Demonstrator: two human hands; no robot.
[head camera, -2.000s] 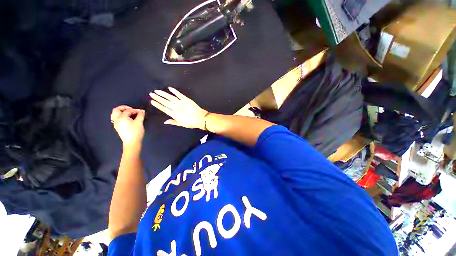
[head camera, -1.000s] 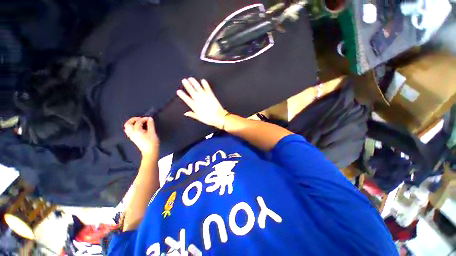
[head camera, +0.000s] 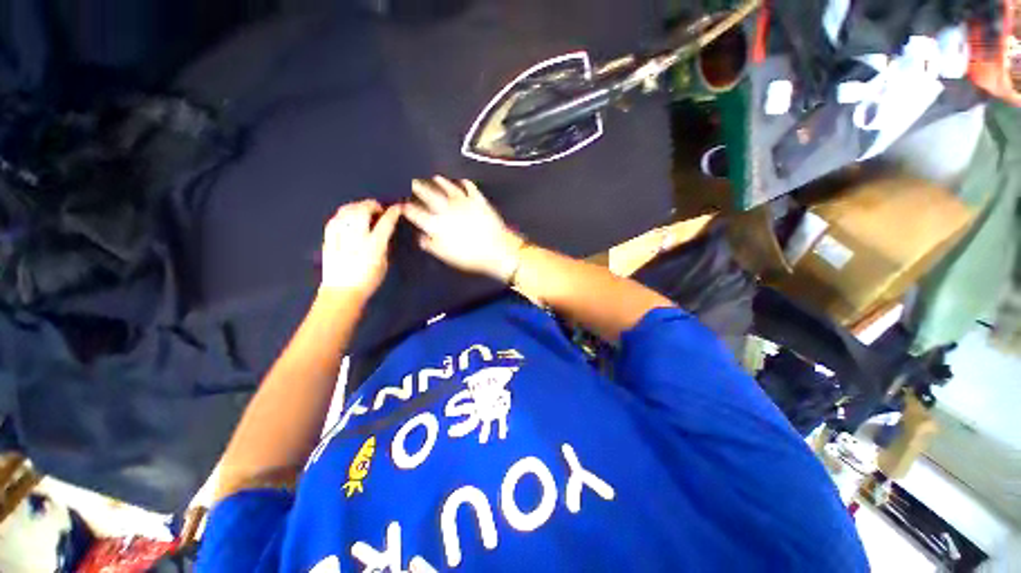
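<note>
The dark garment (head camera: 280, 202) lies spread on the pressing table under both hands. My left hand (head camera: 356, 249) is at the centre left, with thumb and forefinger pinched on the dark cloth. My right hand (head camera: 461, 229) lies palm down just to its right, fingers a little apart; its fingertips are close to the left ones, and whether they touch is unclear. The steam iron (head camera: 543, 115), with a pale outline round its soleplate, stands on the dark table cover (head camera: 638, 168) beyond my right hand. No hand is on it.
A brownish hose (head camera: 700, 39) runs from the iron to the upper right. A round tin (head camera: 722, 58) and green-edged side table (head camera: 806, 134) are at the right, with a cardboard box (head camera: 884, 235) below. A crumpled dark cloth heap (head camera: 101, 202) lies at left.
My left hand has moved away from me and right, up beside my right hand. The right hand's fingers are less spread. The view has shifted; the iron remains on the table.
</note>
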